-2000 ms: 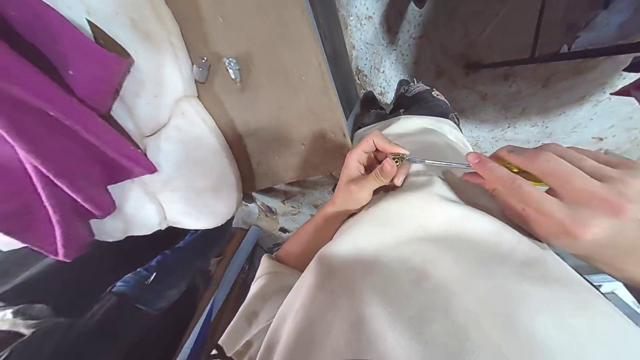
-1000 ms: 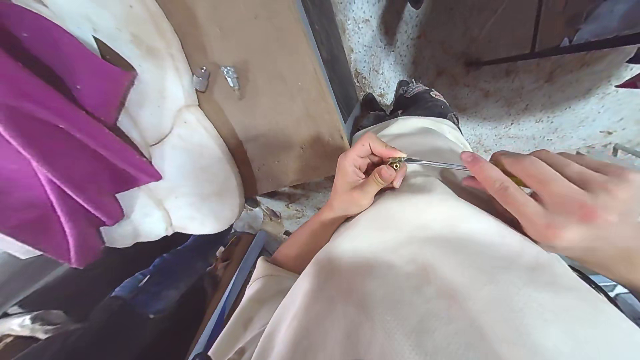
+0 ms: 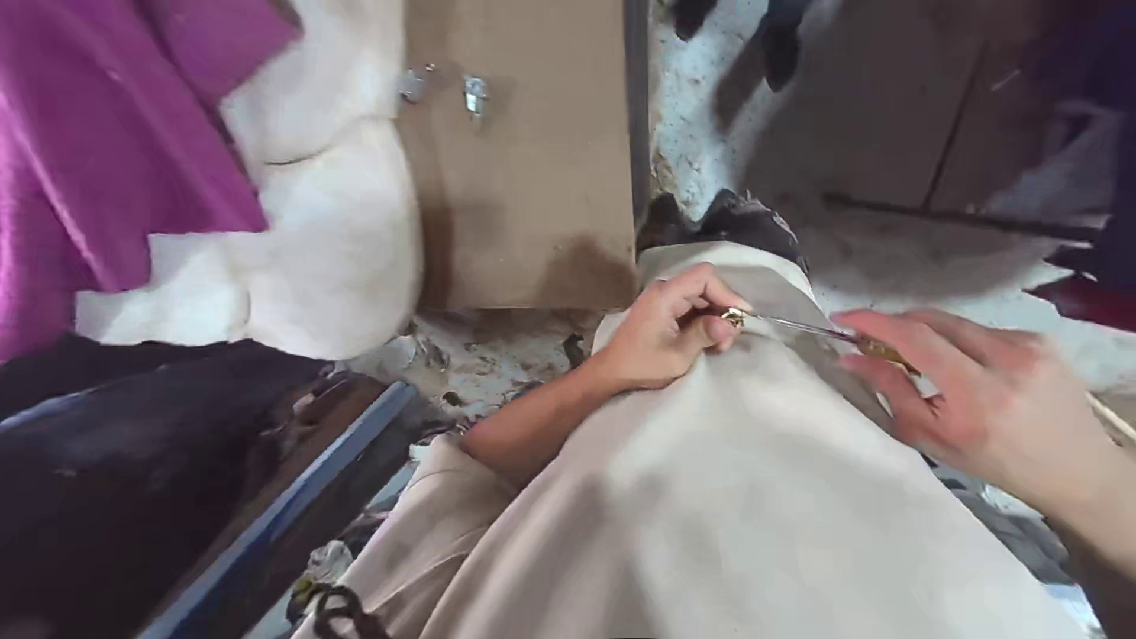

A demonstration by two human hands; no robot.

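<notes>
Between the thumb and fingers of my left hand [image 3: 679,333] is a small brass-coloured metal piece [image 3: 733,317], held over the cream cloth [image 3: 754,479] that covers my lap. My right hand [image 3: 967,382] grips the yellowish handle of a screwdriver-like tool [image 3: 803,327]. Its thin metal shaft points left, and the tip meets the small piece at my left fingertips. The exact shape of the tip is too small to tell.
A brown board or tabletop [image 3: 532,177] lies ahead, with two small shiny metal pieces [image 3: 475,96] on it. White padded material [image 3: 337,231] and magenta cloth [image 3: 115,151] are at the left. A blue-edged bar [image 3: 284,506] runs lower left. Dark shoes [image 3: 781,44] show on the speckled floor.
The fingers of my right hand have drawn back along the tool, and more of its handle shows. My left hand still holds the small piece. The view has shifted somewhat.
</notes>
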